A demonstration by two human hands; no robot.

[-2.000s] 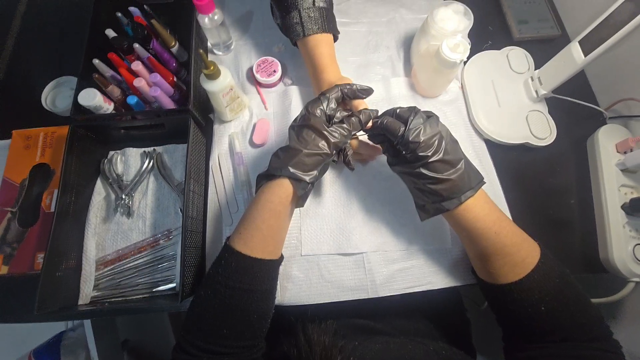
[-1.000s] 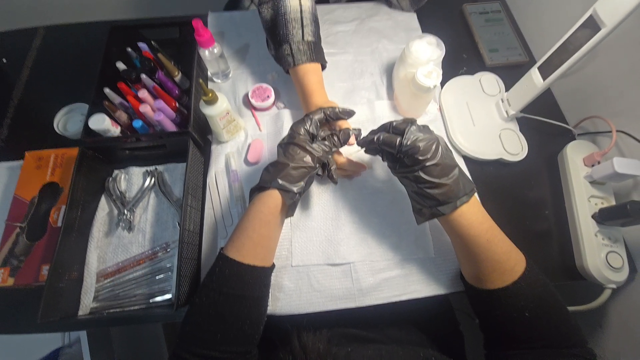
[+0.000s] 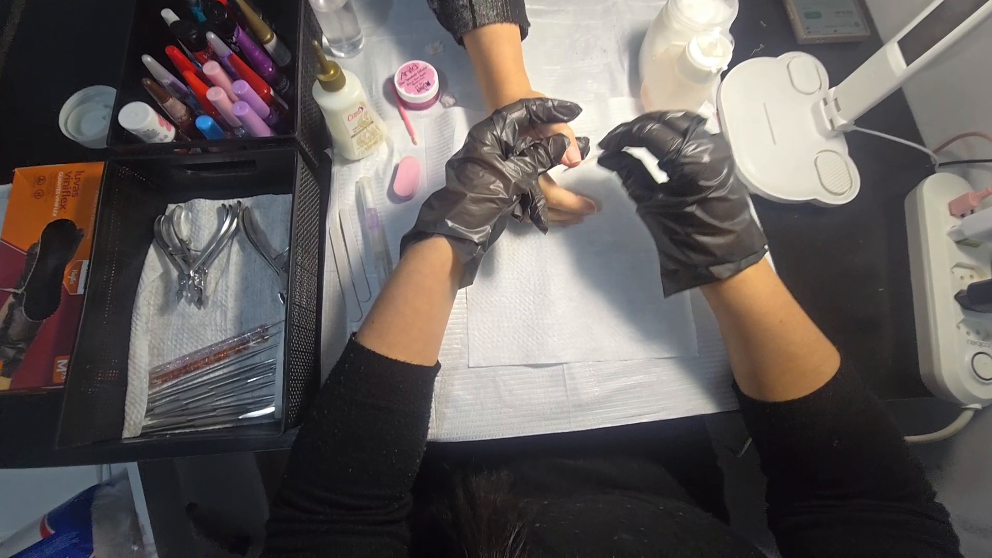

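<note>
My left hand (image 3: 496, 174), in a loose black glove, is closed around the other person's hand (image 3: 570, 203), with one of that person's fingers raised between my thumb and fingers. My right hand (image 3: 686, 194), gloved the same way, is just to the right, its thumb and index finger curved toward each other; whether something small is between them cannot be told. A white paper towel (image 3: 573, 310) lies beneath both hands. Left of them are a pink oval block (image 3: 406, 177), a pink-lidded jar (image 3: 417, 84) and a small pink stick (image 3: 406, 122).
At left, black trays (image 3: 308, 310) hold metal nippers (image 3: 194, 256), thin metal tools (image 3: 217, 384) and several polish bottles (image 3: 221, 81). A gold-capped bottle (image 3: 349, 112) stands beside them. White bottles (image 3: 686, 62), a lamp base (image 3: 783, 128) and a power strip (image 3: 942, 310) are at right.
My right hand has drawn back to the right, so a small gap now shows between it and the held finger. My left hand keeps its hold on the other person's hand.
</note>
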